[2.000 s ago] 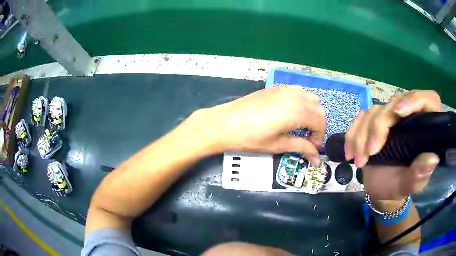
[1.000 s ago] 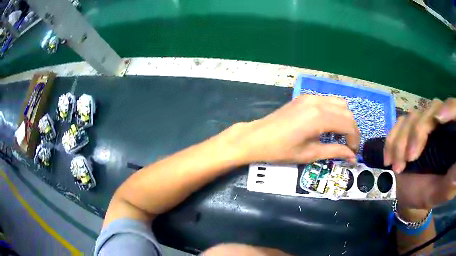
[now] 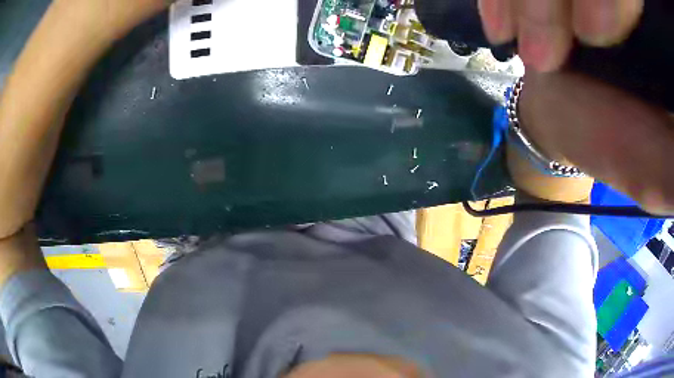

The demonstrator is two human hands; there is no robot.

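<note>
The white housing (image 3: pixel 240 44) lies at the top edge, partly cut off, with small dark slots at its left end. A green-white circuit board module (image 3: pixel 362 37) with a yellow block sits in it. My right hand (image 3: pixel 591 111), blurred at the upper right, is closed around the black electric screwdriver (image 3: pixel 628 63). The screwdriver's dark front part is by the module's right side; its tip is not clear. My left forearm (image 3: pixel 44 96) runs up the left side, and my left hand is beyond the top edge.
Several loose screws (image 3: pixel 419 114) lie on the dark bench (image 3: pixel 310 166) below the housing. A blue wrist strap (image 3: pixel 501 122) and chain are on my right wrist. A black cord (image 3: pixel 547 210) crosses below it. Cardboard boxes (image 3: pixel 442 232) and blue bins (image 3: pixel 624 221) stand beyond the bench edge.
The view has tipped down towards my body. The housing now shows at the top edge. My left hand, the blue tray and the waiting modules have left the picture.
</note>
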